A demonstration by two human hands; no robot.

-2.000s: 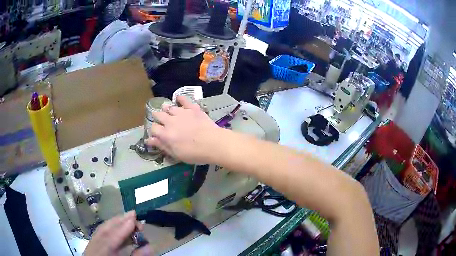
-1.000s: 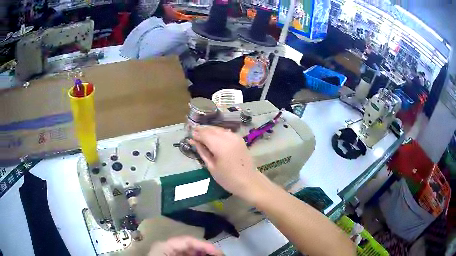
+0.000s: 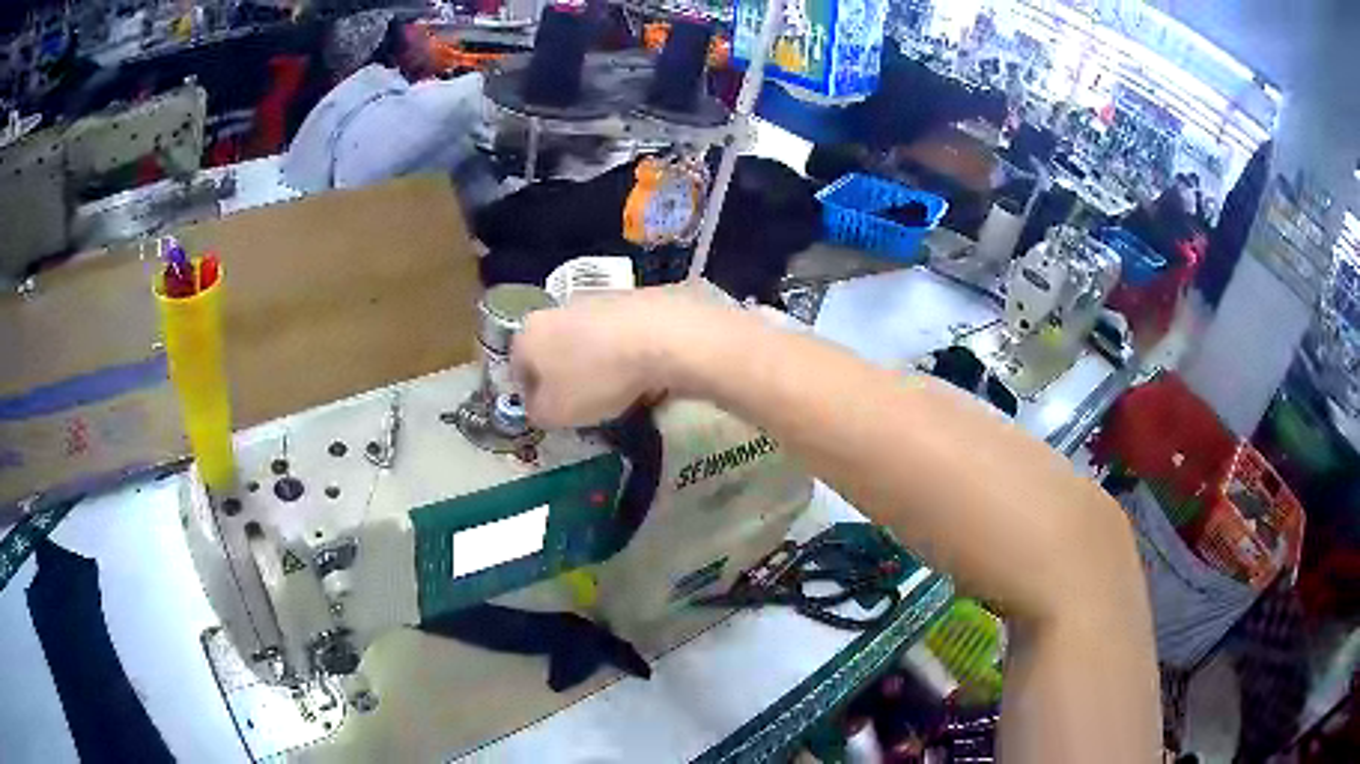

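Note:
My right hand [image 3: 582, 358] reaches in from the right over the top of the cream sewing machine [image 3: 716, 493]. Its fingers are curled at the round metal bobbin winder [image 3: 504, 411]; whether they grip anything is hidden. My left hand is out of the picture. The green control panel [image 3: 500, 542] with its lit white screen faces me. A small black fabric piece [image 3: 545, 642] lies on the bed below it. The presser foot area [image 3: 310, 699] shows at the lower left. A long black panel [image 3: 82, 642] lies on the white table at the far left.
Black-handled scissors [image 3: 843, 582] lie right of the machine. A yellow holder [image 3: 194, 373] with tools stands on its left end. Behind are cardboard [image 3: 336, 299], an orange clock [image 3: 664, 200], black thread cones [image 3: 555, 60] and a blue basket [image 3: 880, 214]. Another machine [image 3: 1056, 299] stands at the right.
My left hand, low in the earlier frames, has left the picture. My right hand stays around the winder, its fingers now more curled. The camera view has shifted, and the scissors show again.

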